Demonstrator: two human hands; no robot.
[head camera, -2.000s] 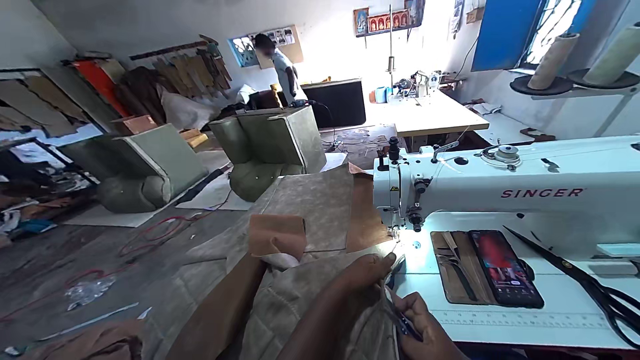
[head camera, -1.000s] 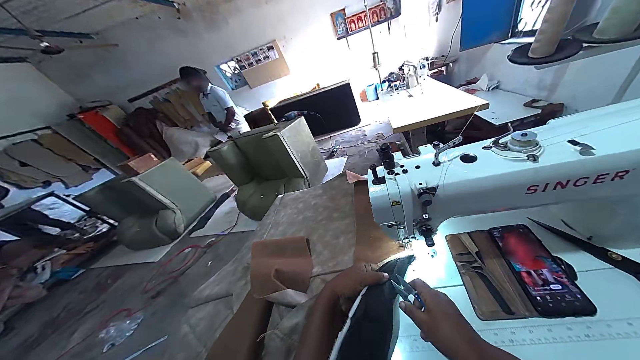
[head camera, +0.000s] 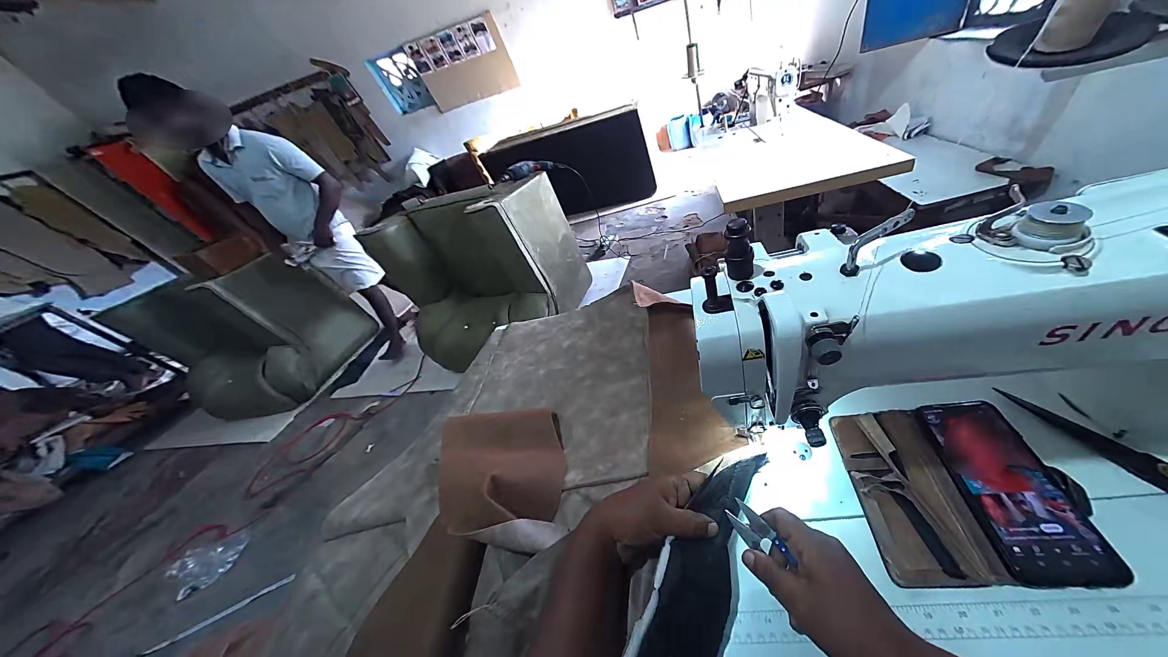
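Observation:
My left hand pinches the edge of a black fabric strip just in front of the sewing machine's needle area. In my right hand are small thread snips with blue on the handles, their blades parted beside the strip's right edge. The Singer sewing machine stands beyond both hands. Grey-brown upholstery material with a tan leather-like band runs up to the needle. A folded tan piece lies by my left forearm.
On the machine table, right of my right hand, lie a phone, its brown case, large black scissors and a clear ruler. Green armchairs stand on the floor. Beyond them a person is on foot at the left.
The black strip, turned up at the needle one second ago, now lies flatter under my left hand. The snips have moved off its edge. The person at the back has come nearer. The view has shifted.

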